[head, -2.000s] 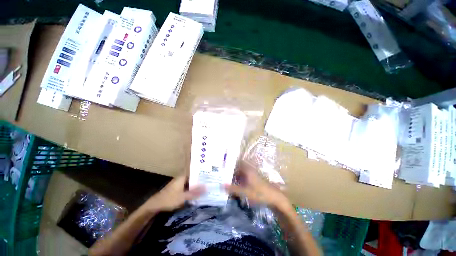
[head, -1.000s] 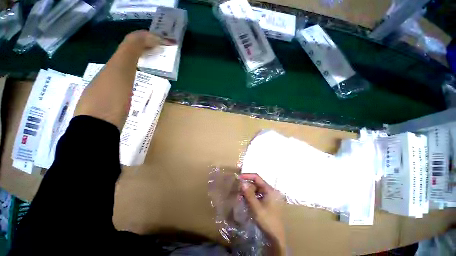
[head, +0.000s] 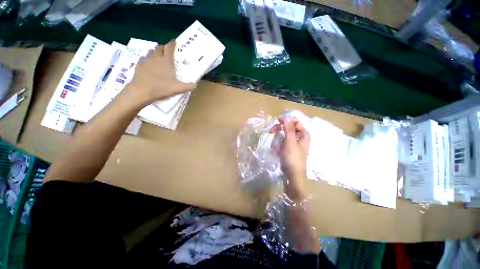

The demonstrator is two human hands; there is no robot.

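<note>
My left hand grips white printed retail boxes at the upper left, over the box stacks. The gripped boxes lie tilted, their far end over the belt's edge; how many it holds cannot be told. My right hand pinches a clear plastic bag, crinkled and see-through, hanging to its left above the bench. It is at the left end of the glaring white bag stack. More clear film lies along my right forearm.
A cardboard-covered bench runs across. Bagged boxes lie on the green conveyor belt beyond. Upright boxes stand at right. A green crate is at lower left, and a cardboard flap at far left.
My left hand has come back from over the belt to the left stacks, with boxes in its grip. My right hand has moved up and forward with the clear bag.
</note>
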